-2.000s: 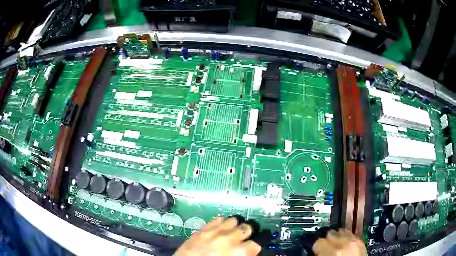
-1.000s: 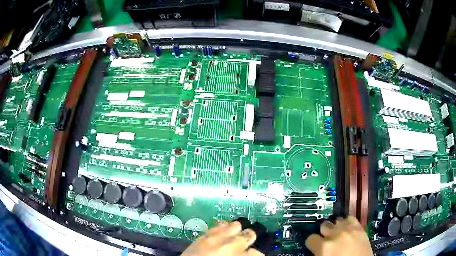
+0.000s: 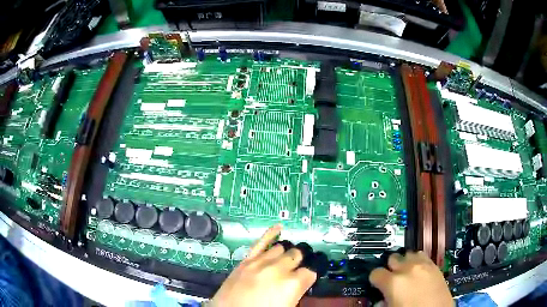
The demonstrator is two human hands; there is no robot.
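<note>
A large green circuit board (image 3: 354, 132) lies in a dark carrier in front of me. My left hand (image 3: 267, 276) is over its near edge, right of the centre, index finger stretched out over the board. My right hand (image 3: 414, 279) is at the near right corner, fingers bent. Dark, glossy things (image 3: 312, 258) are at the fingertips of both hands; I cannot tell whether they are finger covers or held parts. A row of round black-grey capacitors (image 3: 172, 220) stands at the near left, beside empty circular outlines. Black blocks (image 3: 325, 114) stand in a column on the board.
Red-brown crossbars (image 3: 423, 120) with dark catches flank the board. The right neighbouring board carries silver-white heatsinks (image 3: 498, 210) and round capacitors (image 3: 480, 255). Another board (image 3: 30, 132) lies at the left. Black bins (image 3: 210, 15) stand behind the pale rail (image 3: 288, 43). Blue cloth shows at the lower left.
The board has shifted slightly up in view, and the carrier's near edge now shows between my hands. My left index finger has stretched out. Both hands stay at the near edge.
</note>
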